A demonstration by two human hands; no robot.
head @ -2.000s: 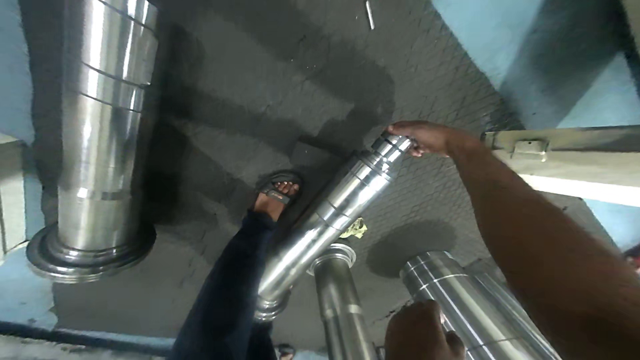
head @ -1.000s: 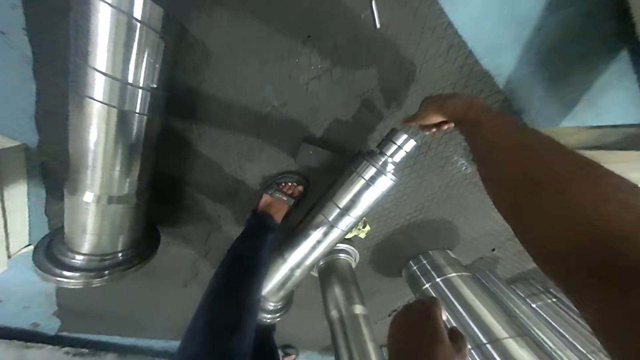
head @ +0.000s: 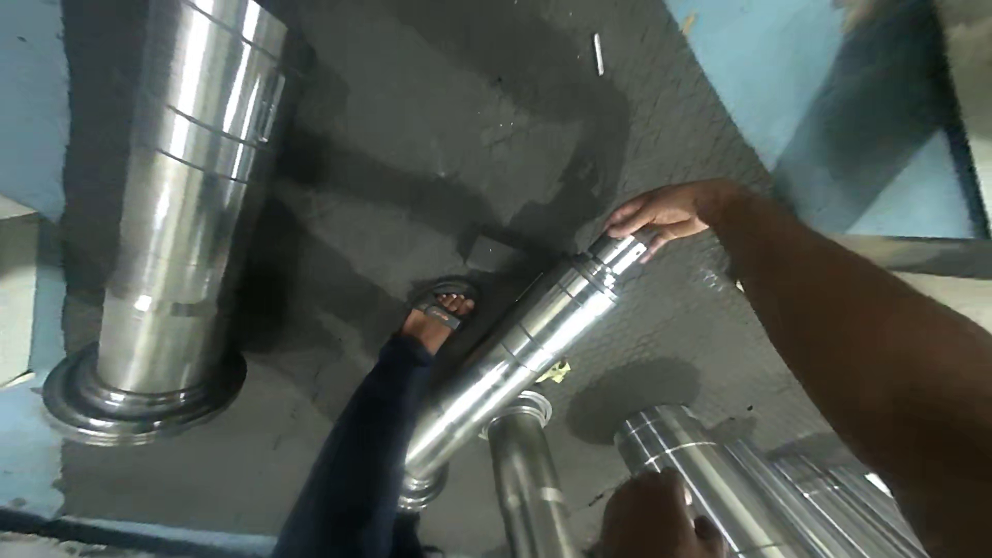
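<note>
A polished, stepped steel shaft [head: 519,349] lies slanting through the middle of the view. My right hand [head: 663,213] reaches in from the right, its fingers and thumb curled around the narrow upper end. My left hand [head: 659,515] is at the bottom edge, fingers bent, in front of a large ribbed steel cylinder [head: 697,457]; whether it touches or holds anything is hidden. Just below the slanting shaft is a thinner steel shaft [head: 527,465] with a ringed top.
A large flanged steel cylinder [head: 178,232] stands at the left. My sandalled foot [head: 442,310] is beside the slanting shaft. More steel cylinders [head: 814,496] are at lower right. A small metal rod [head: 597,54] and a yellow scrap [head: 555,372] lie on the dark floor.
My right hand was just off the shaft's upper end one second ago, and its fingers now close around that end. My left hand stays near the ribbed cylinder.
</note>
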